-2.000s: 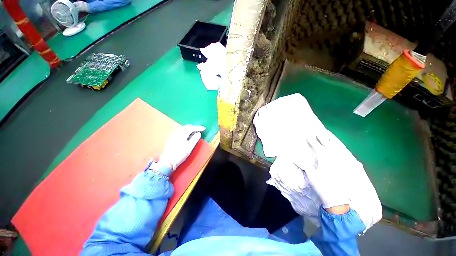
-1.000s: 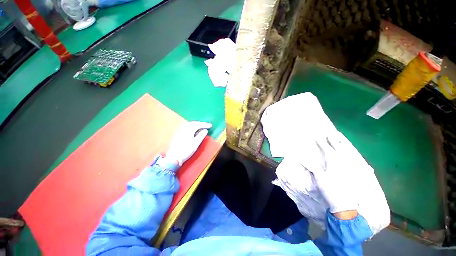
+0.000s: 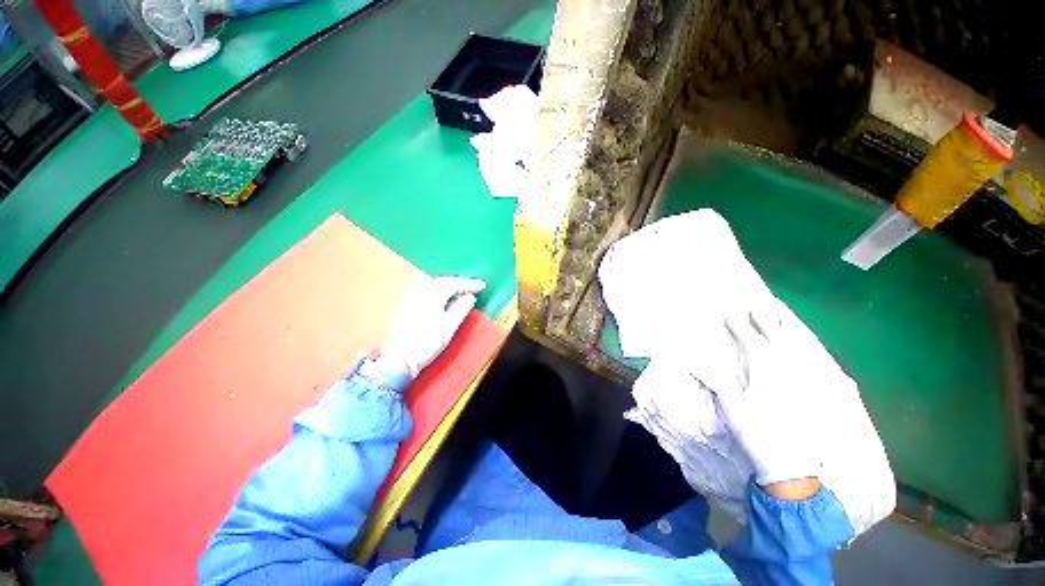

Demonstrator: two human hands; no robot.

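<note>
My left hand (image 3: 426, 324), in a white glove, rests on the right edge of the red mat (image 3: 246, 389), fingers partly curled and nothing seen in it. My right hand (image 3: 751, 401), in a white glove, lies on the white bundle (image 3: 676, 269) at the booth's front edge. White on white, its fingers are hard to make out, so I cannot tell whether they grip the cloth. The orange-yellow nozzle (image 3: 945, 177) with its pale tip hangs over the booth's green floor, apart from my hands.
A green circuit board (image 3: 235, 160) lies on the dark conveyor (image 3: 86, 269). A black bin (image 3: 481, 82) and a crumpled white piece (image 3: 508, 143) are beside the booth wall (image 3: 573, 149). A white fan (image 3: 180, 32) and another person's blue sleeve are at the top left.
Since the oldest frame the whole view has shifted, so the scene sits slightly further right. Both hands keep their places on the mat and bundle.
</note>
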